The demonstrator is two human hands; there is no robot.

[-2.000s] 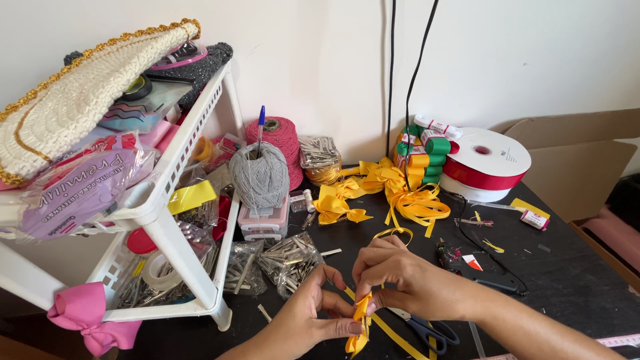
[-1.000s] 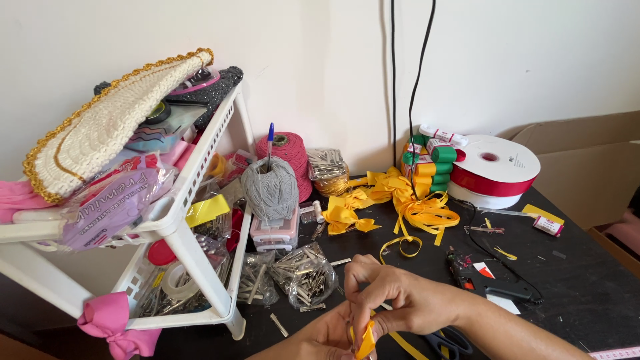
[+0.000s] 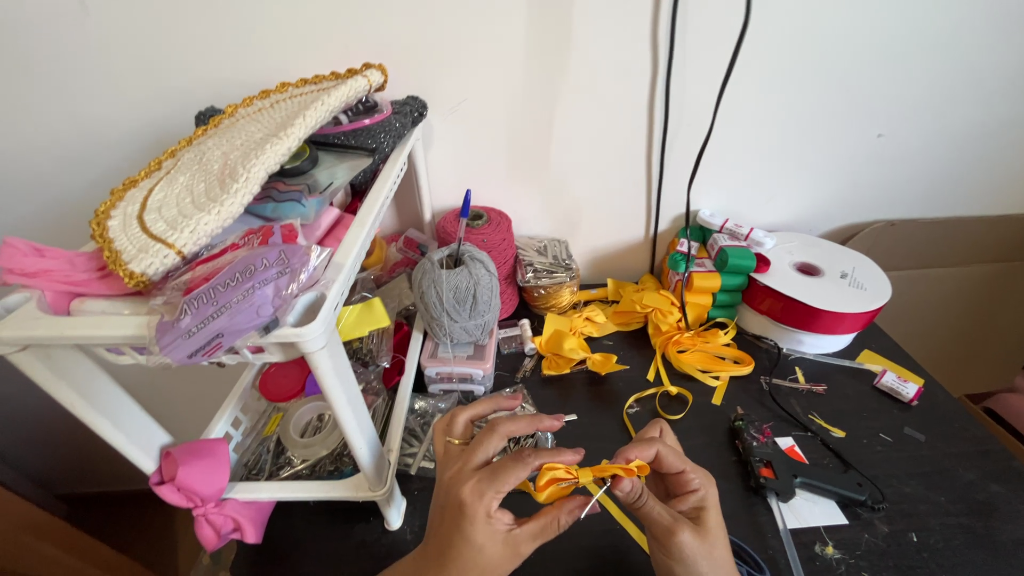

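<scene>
Between both hands, low in the head view, is a yellow ribbon bow (image 3: 564,478). My left hand (image 3: 488,488) pinches its left loop between thumb and fingers and wears a ring. My right hand (image 3: 668,496) grips the right end of the bow with thumb and forefinger. A thin metal clip (image 3: 596,498) sticks out below the bow's middle, between the hands. A narrow yellow ribbon (image 3: 620,518) runs from under the bow down to the right. Other yellow bows (image 3: 572,348) lie behind the hands, beside a looped bundle of yellow ribbon (image 3: 708,352).
A black hot glue gun (image 3: 788,472) lies right of my right hand. Ribbon spools (image 3: 816,296), a gray yarn ball (image 3: 456,292) and a pink yarn cone (image 3: 496,256) stand near the wall. At left is a white plastic shelf (image 3: 328,400) with craft supplies. Bags of metal clips (image 3: 432,428) lie by it.
The hands have risen into fuller view, and the bow between them now shows lengthwise with a metal clip under it. The glue gun shows more fully than two seconds ago.
</scene>
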